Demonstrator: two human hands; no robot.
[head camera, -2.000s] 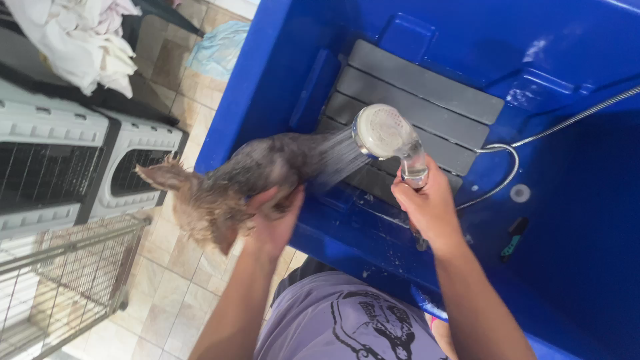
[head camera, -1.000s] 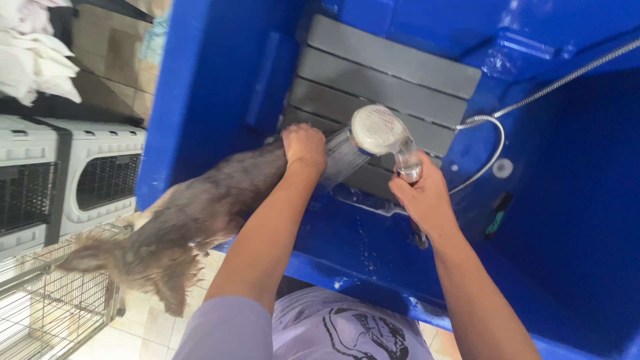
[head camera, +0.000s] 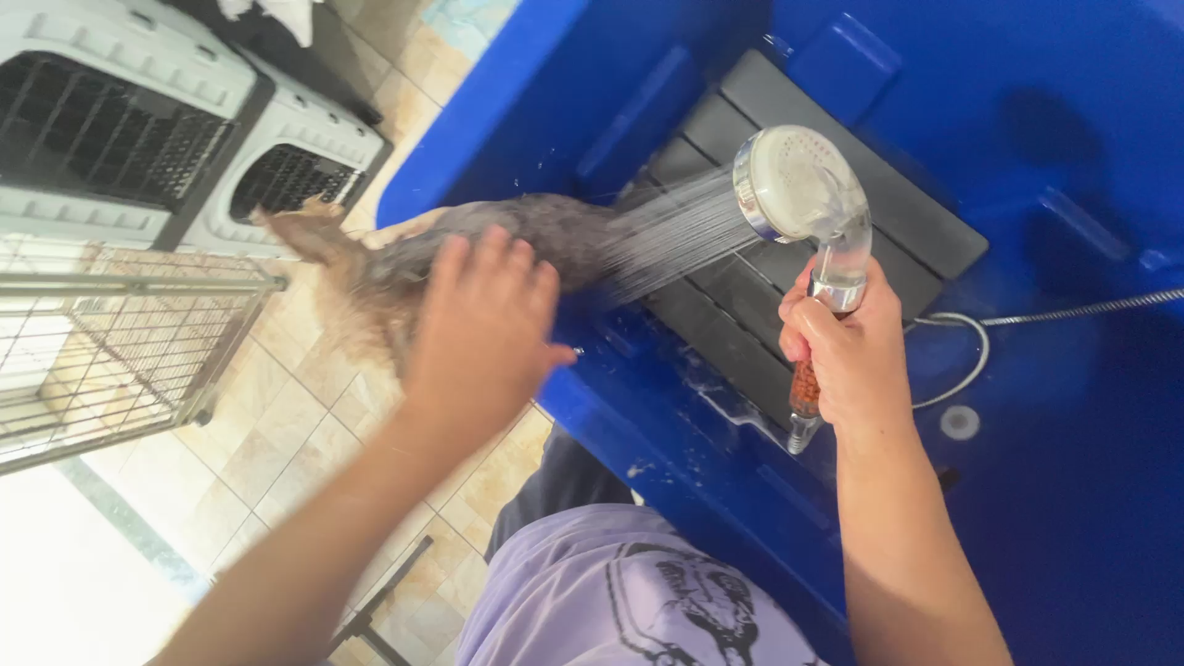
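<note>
A wet, small dog (head camera: 527, 231) with grey-brown fur is at the left end of a blue plastic tub (head camera: 555, 102), its head past the rim. My left hand (head camera: 486, 324), blurred, is spread over the dog's side and shoulder with fingers apart; whether it touches the fur I cannot tell. My right hand (head camera: 846, 342) is closed around the handle of a shower head (head camera: 795, 185) with orange beads inside. Water sprays left from it onto the dog's hindquarters. Beneath the shower head lies a grey slatted platform (head camera: 888, 185) in the tub.
A metal shower hose (head camera: 1082, 305) loops to the right, near a round drain fitting (head camera: 959, 423). Grey-and-white pet carriers (head camera: 314, 120) stand at the upper left, with a wire cage (head camera: 139, 351) below them. Beige floor tiles (head camera: 305, 407) show beside the tub.
My left hand has moved off the dog's rear toward its shoulder, with fingers now spread. The dog's head, stretched far out over the rim a second ago, is closer to the tub. The water keeps running.
</note>
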